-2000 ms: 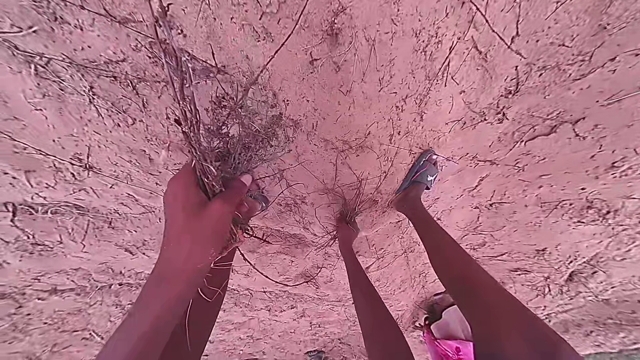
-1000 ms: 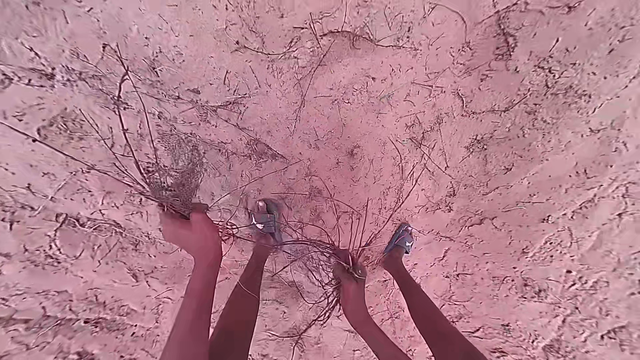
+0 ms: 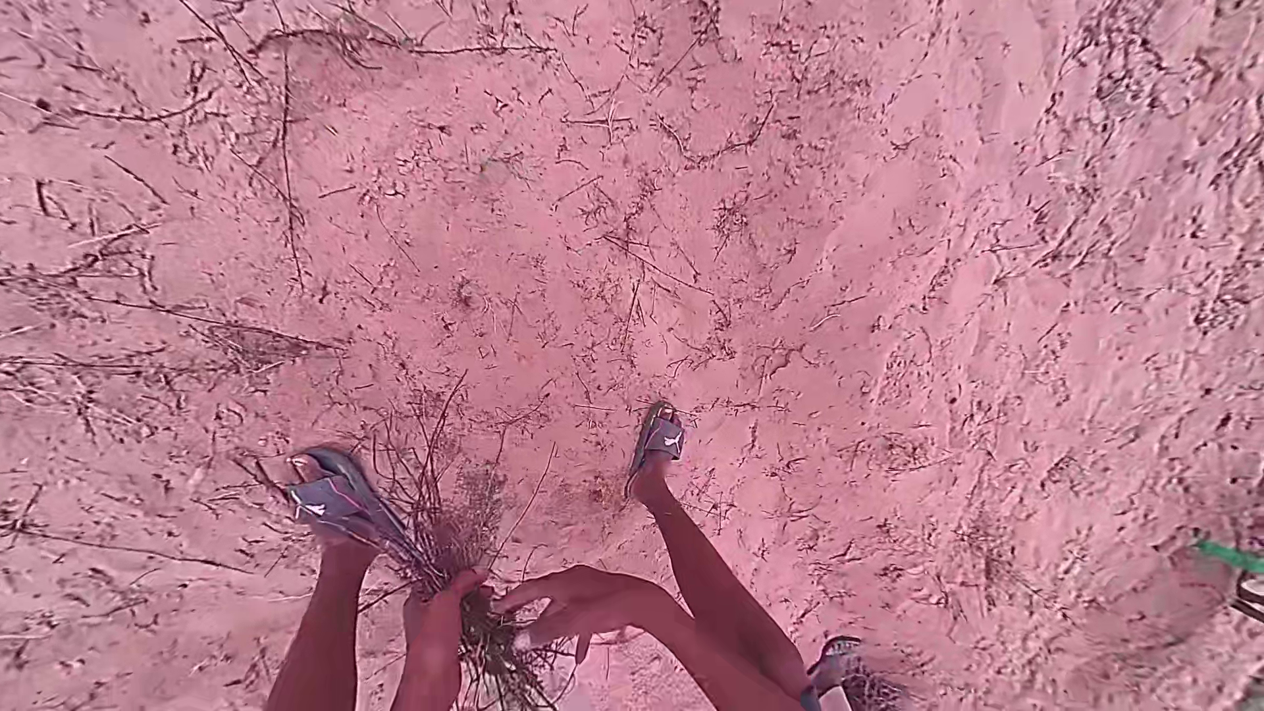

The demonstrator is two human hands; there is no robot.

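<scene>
My left hand (image 3: 439,617) is closed around a bundle of dry twigs (image 3: 434,533) at the lower left of the view, between my legs. The thin stems fan out above the fist, and a tangled part hangs below and to the right. Beside it, my right hand (image 3: 578,604) reaches in from the right with its fingers apart, at the edge of the bundle's lower part. Whether its fingertips touch the twigs is hard to tell.
My feet wear slide sandals, one (image 3: 334,499) left of the bundle and one (image 3: 660,439) to its right. Loose sticks (image 3: 286,148) lie scattered on the sandy ground. Another person's foot (image 3: 837,660) shows at the bottom, and a green object (image 3: 1229,555) at the right edge.
My hands, apart with twigs in each before, have come together. The twigs my right hand held are now with the bundle at my left hand, and its fingers have opened.
</scene>
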